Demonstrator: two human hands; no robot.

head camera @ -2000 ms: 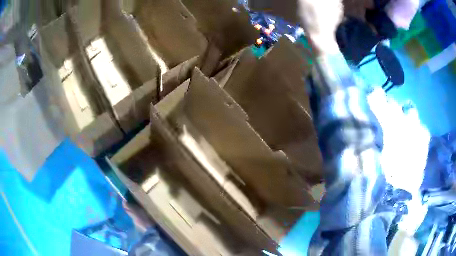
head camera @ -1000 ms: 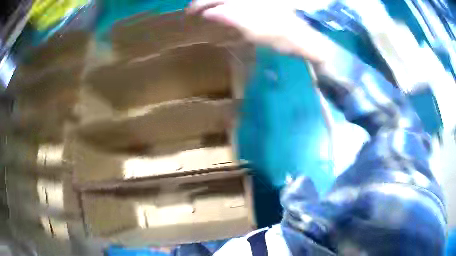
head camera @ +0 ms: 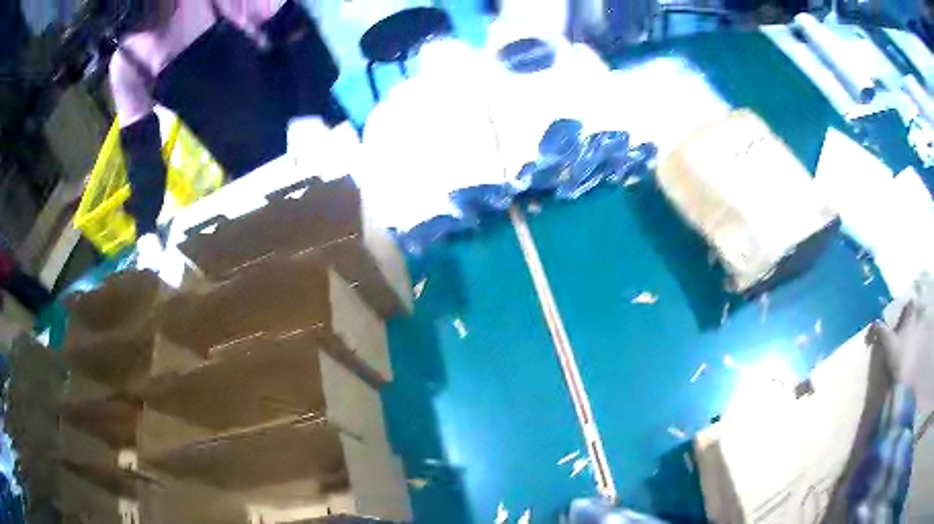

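Open folded cartons (head camera: 246, 307) stand in close-set rows at the left. They are brown troughs with raised side walls and open tops. A brown cardboard blank or carton (head camera: 783, 450) is tilted up at the lower right, cut off by the bottom edge. A blue checked sleeve shows beside it at the right rim, but no hand can be made out there. A small bluish patch, perhaps clothing, shows at the bottom centre. Neither of my hands is visible.
A closed, taped carton (head camera: 743, 194) sits right of centre on the green table (head camera: 492, 379). Pale scraps lie around the table's seam (head camera: 558, 338). Crumpled plastic (head camera: 584, 164), a yellow crate (head camera: 108, 194) and a stool (head camera: 405, 36) show farther back. A person in pink and black stands opposite.
The view has swung from close over the open cartons to the wider table. The bare hand and long sleeve seen before have left the middle; cardboard now shows at the lower right.
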